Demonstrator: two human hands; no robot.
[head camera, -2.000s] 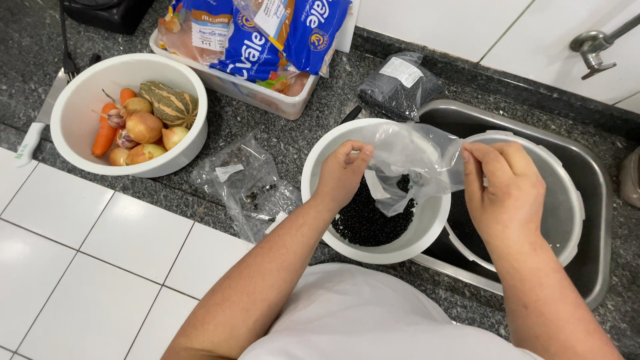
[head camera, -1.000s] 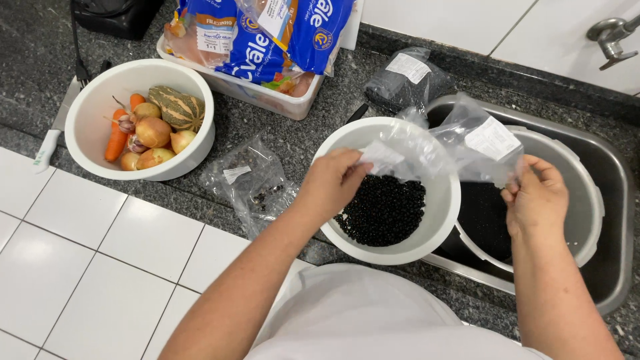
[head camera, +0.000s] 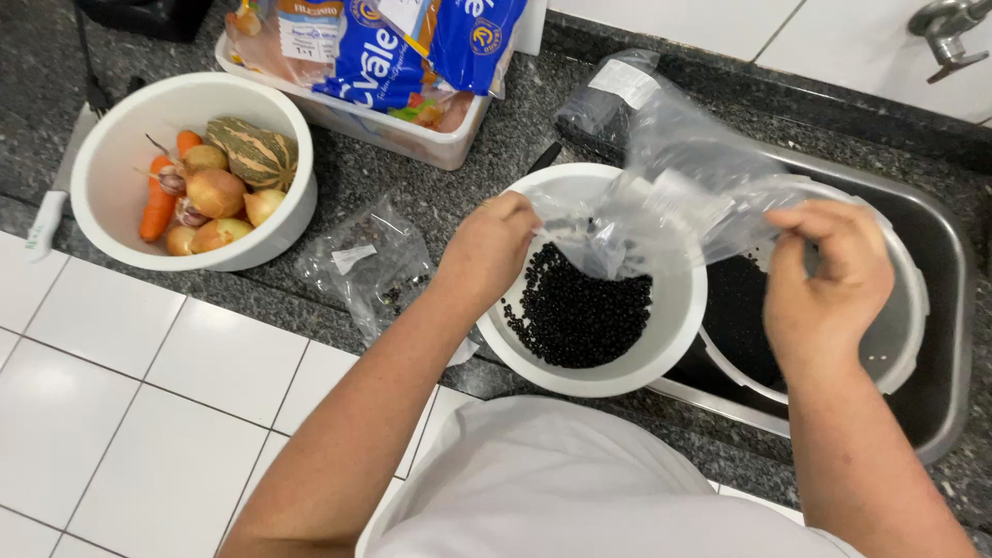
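A clear plastic bag (head camera: 682, 178), blurred by motion, stretches between both hands above a white plastic bowl (head camera: 593, 384) of black beans (head camera: 593, 310). My left hand (head camera: 492, 240) pinches one part of it over the bowl's left rim. On the other side, my right hand (head camera: 833, 271) grips it above a large round pot (head camera: 911, 325) that stands in the steel sink. Dark contents show inside the pot, partly hidden by that hand. Behind the bowl lies a filled plastic bag of dark contents (head camera: 593, 120) with a white label.
Left of the bowl, an opened plastic bag (head camera: 364, 271) holds some scraps. A white basin (head camera: 294, 209) contains carrots, onions, garlic and a squash, with a white-handled knife (head camera: 48, 225) beside it. Packaged meat fills a tray (head camera: 457, 143) at the back. A tap (head camera: 945, 39) juts from the wall.
The plastic bag has changed shape between my hands, with its upper part now swung up and back over the sink's edge. Both hands still hold it.
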